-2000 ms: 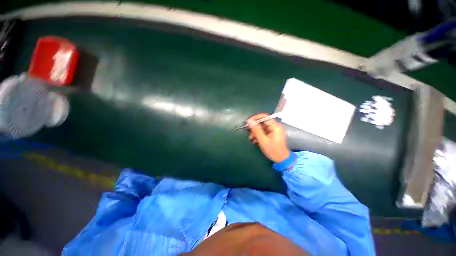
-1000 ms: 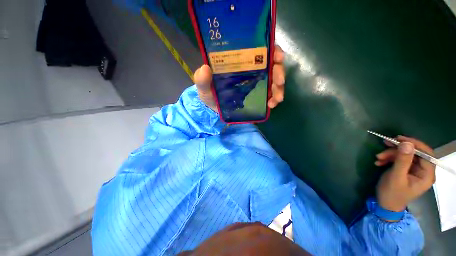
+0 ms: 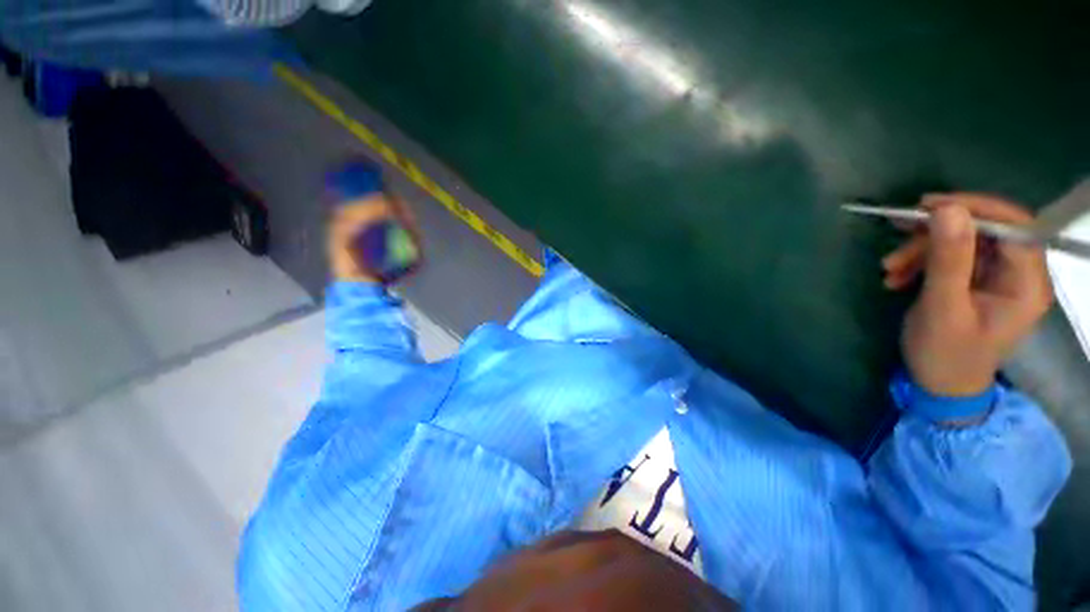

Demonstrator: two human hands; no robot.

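Observation:
My left hand (image 3: 365,239) is blurred and low at my left side, away from the bench, closed around a phone (image 3: 389,249) that is partly covered by the fingers. My right hand (image 3: 974,287) is above the bench at the right and holds thin silver tweezers (image 3: 887,212) between thumb and fingers, tips pointing left. A blue strap is on the right wrist. A white sheet (image 3: 1076,287) lies beyond the right hand, cut off by the picture's right edge.
The glossy dark green bench (image 3: 669,203) runs across the middle and right. A yellow line (image 3: 406,167) marks the grey floor. A black object (image 3: 144,167) stands on the left. Part of the white fan (image 3: 261,10) and a blue-clad shape (image 3: 144,36) show at the top left.
My left hand has lowered the phone from close in front of me, down and to the left. My right hand still holds the tweezers and shows slightly higher in the picture.

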